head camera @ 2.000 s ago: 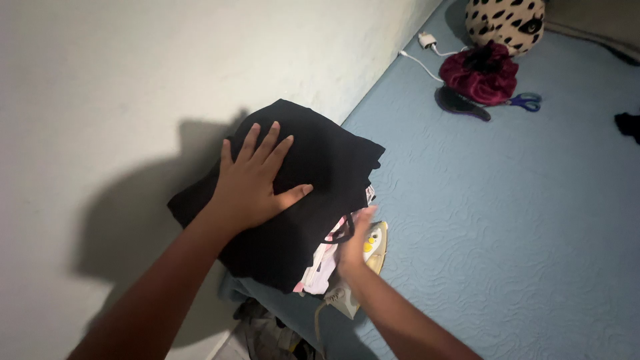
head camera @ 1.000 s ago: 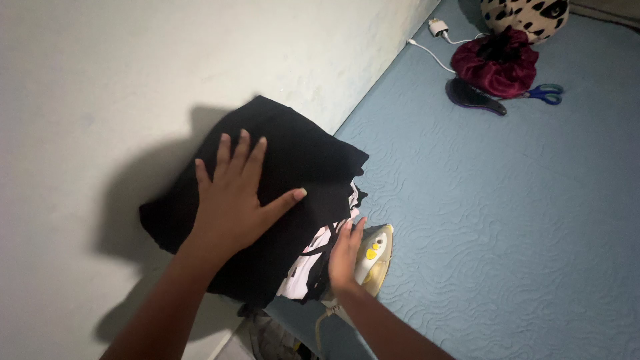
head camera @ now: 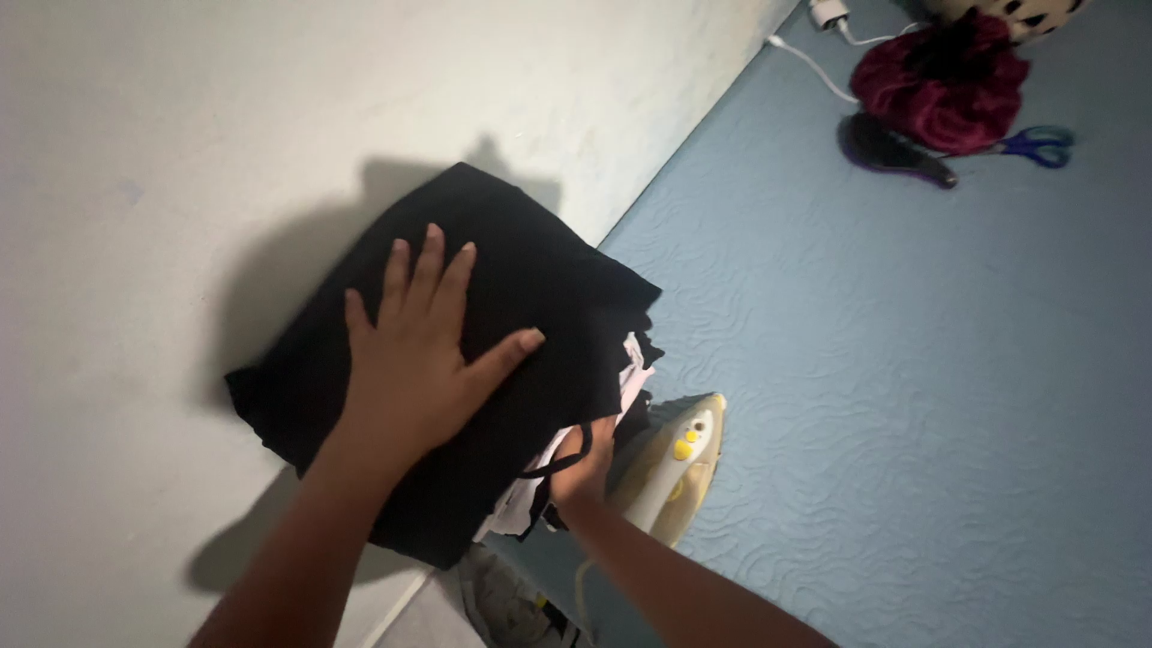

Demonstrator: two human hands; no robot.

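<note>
A stack of folded clothes, black cloth [head camera: 540, 261] on top with white and pink layers [head camera: 531, 495] at its side, stands at the bed's corner by the wall. My left hand [head camera: 414, 360] lies flat on the black cloth, fingers spread. My right hand [head camera: 585, 459] is at the stack's lower right side, its fingers partly hidden under the cloth beside a thin black strap [head camera: 560, 464]; whether it grips anything is not visible. Close to the right of that hand, a white and yellow clothes iron [head camera: 675, 472] rests on the blue bedding [head camera: 882, 360].
Pale wall [head camera: 180, 135] on the left. At the upper right lie a dark red velvety pouch or scrunchie [head camera: 945, 90], a dark hairbrush [head camera: 891, 153], blue-handled scissors [head camera: 1035, 146], a white charger [head camera: 828, 13] with cable and a spotted plush item [head camera: 1035, 18]. Grey cloth [head camera: 504, 598] sits below the bed's edge.
My right hand has moved from the outer side of the stack to partly under its edge. My left hand stays flat on top.
</note>
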